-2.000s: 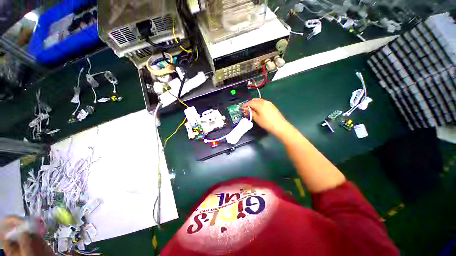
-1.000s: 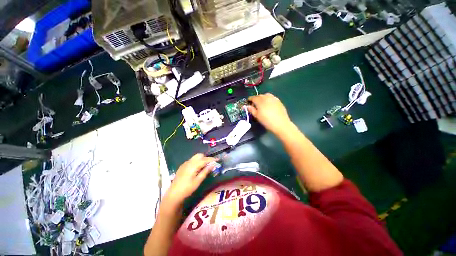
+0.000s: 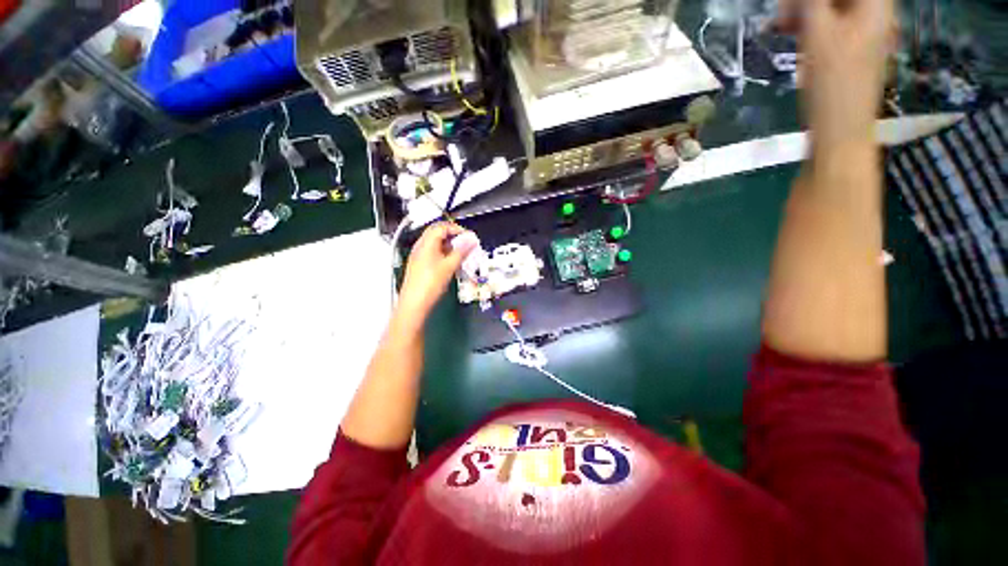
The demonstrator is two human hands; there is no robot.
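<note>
The black test jig (image 3: 558, 315) lies in front of me with a green fixture board (image 3: 586, 255) on its right, green buttons around it, and a red switch (image 3: 511, 316) at its lower edge. My left hand (image 3: 433, 265) is at the white AC test socket (image 3: 511, 268), its fingers on a small white part there. A white output cable (image 3: 542, 360) runs from the jig's front over the mat towards my shirt. My right hand (image 3: 846, 33) is blurred and reaches to the far back right, cut by the top edge; its fingers cannot be made out.
A tangled heap of boards and cables (image 3: 182, 415) lies on the white sheet (image 3: 321, 365). The beige meter (image 3: 619, 138) and a vented metal box (image 3: 381, 72) stand behind the jig. Several cabled boards lie at the back left. A blue bin (image 3: 210, 66) is upper left, a striped stack (image 3: 956, 210) far right.
My left hand has moved up from the jig's front to the socket. My right hand has left the fixture board for the back right. The bundled cable on the jig is gone.
</note>
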